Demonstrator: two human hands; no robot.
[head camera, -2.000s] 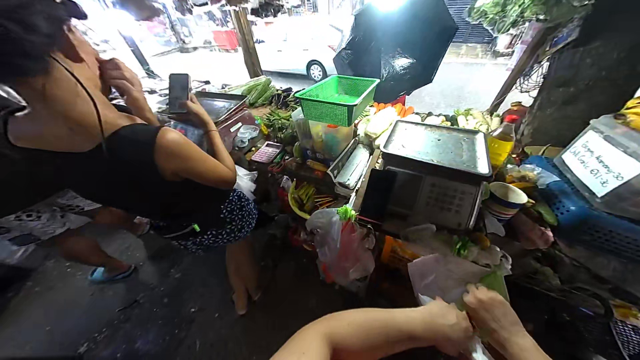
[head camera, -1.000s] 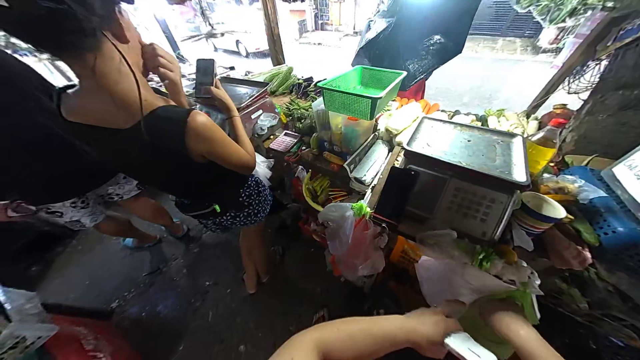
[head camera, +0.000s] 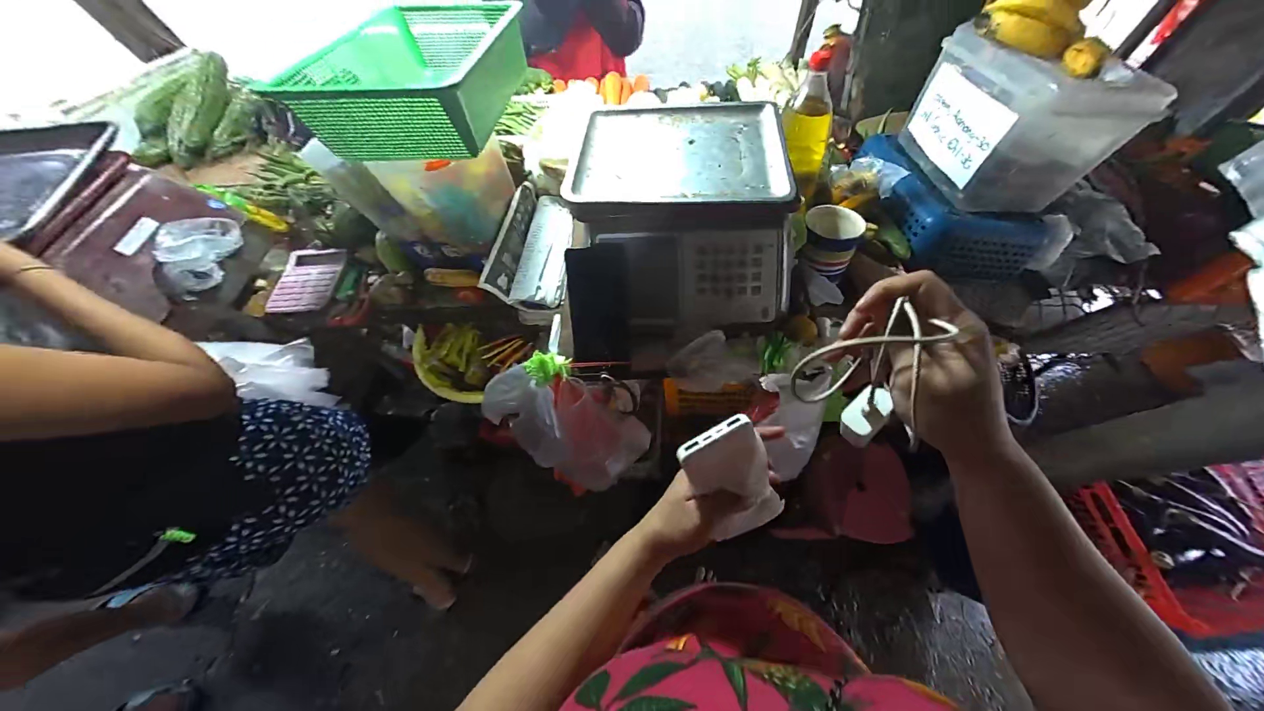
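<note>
A white power bank (head camera: 726, 459) with ports along its end lies in my left hand (head camera: 699, 509), whose fingers wrap round it. Raised to the right, my right hand (head camera: 938, 370) holds a looped white cable (head camera: 914, 341) with a small white plug or adapter (head camera: 866, 415) hanging at its palm side. The two hands are apart. Beyond them stands a digital weighing scale (head camera: 731, 272) with a metal tray (head camera: 681, 153) on top. Thin plastic bags (head camera: 795, 425) hang just behind my left hand.
At the left, a person (head camera: 99, 434) stands close to the stall. A green basket (head camera: 415, 109) sits on a container left of the scale. A striped cup (head camera: 834, 237), an oil bottle (head camera: 808, 128) and a blue basket (head camera: 948, 232) are at its right. A red crate (head camera: 1145, 573) stands low right.
My hands, earlier close together by the bags at the lower right, are now apart, with the looped cable raised in the right one. The view has shifted right and down.
</note>
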